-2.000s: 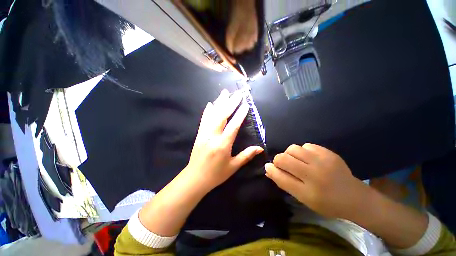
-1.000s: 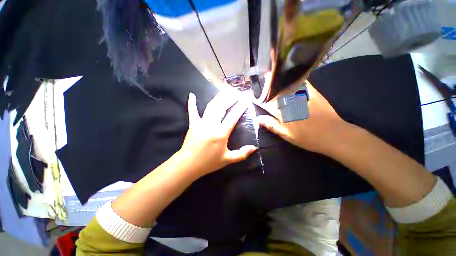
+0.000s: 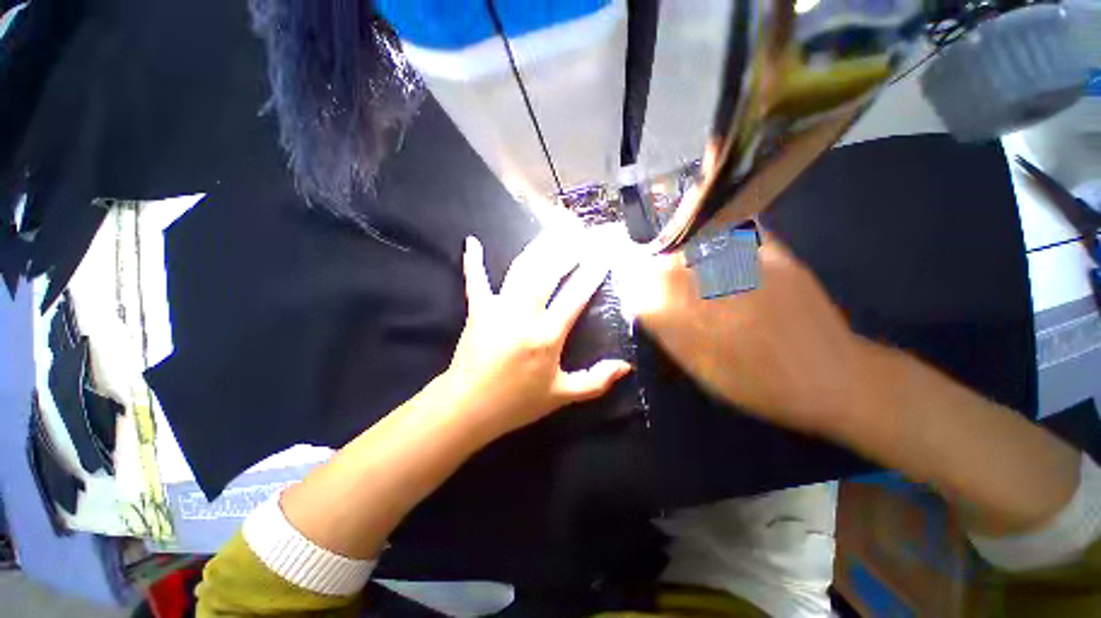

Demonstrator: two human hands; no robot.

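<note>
A large black garment panel [image 3: 314, 302] lies flat under the white sewing machine head [image 3: 549, 97]. A narrow shiny ladder-like seam line [image 3: 628, 350] runs from the bright needle area toward me. My left hand [image 3: 519, 320] rests flat on the panel left of this line, fingers spread, fingertips in the glare. My right hand [image 3: 755, 332] is right of the line, close to the needle, slightly blurred. Its fingertips are lost in the glare, partly behind a small grey ribbed attachment [image 3: 727, 263]. The presser foot and needle cannot be made out clearly.
A blue-grey thread bundle [image 3: 320, 109] hangs left of the head. Black cloth [image 3: 109, 97] is heaped at upper left, with narrow black cut pieces [image 3: 79, 398] below. Dark scissors [image 3: 1056, 193] lie at far right. A printed ruler strip [image 3: 236, 500] shows on the table edge.
My right hand has moved from the near end of the seam line up to the needle area. My left hand stays flat beside the line. The view has shifted, showing more of the machine head.
</note>
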